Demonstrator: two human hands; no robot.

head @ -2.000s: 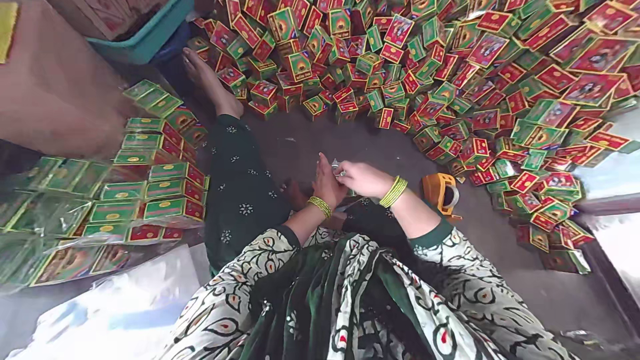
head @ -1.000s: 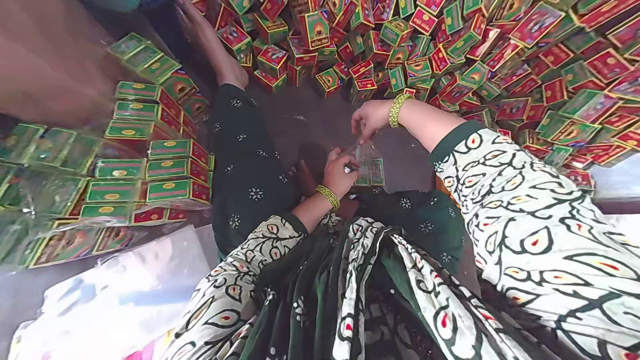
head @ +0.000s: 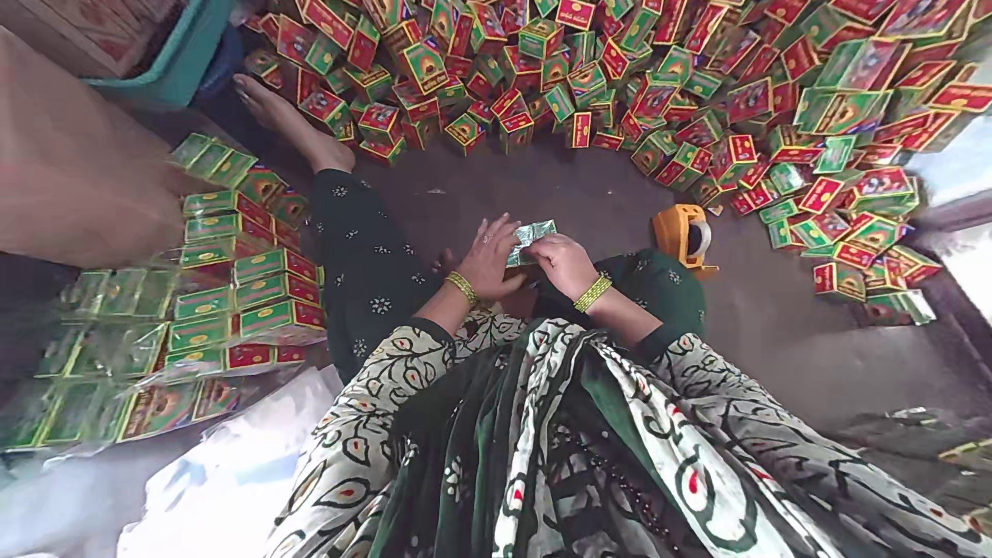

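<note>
A small bundle of green boxes in shiny clear film lies between my hands, low over my lap. My left hand rests flat against its left side with the fingers extended. At the right side, the bent fingers of my right hand touch the film; whether they pinch it is hard to see. An orange tape dispenser with a roll of tape stands on the floor to the right of my right hand, near my knee.
Many loose red and green printed boxes cover the floor ahead and to the right. Stacked wrapped boxes stand at the left, beside my leg. Clear plastic sheets lie at the lower left. A teal tub is at the upper left.
One second ago my right hand was raised away from the bundle; now it is down at the bundle's right side. My left hand has gone from curled fingers to extended ones.
</note>
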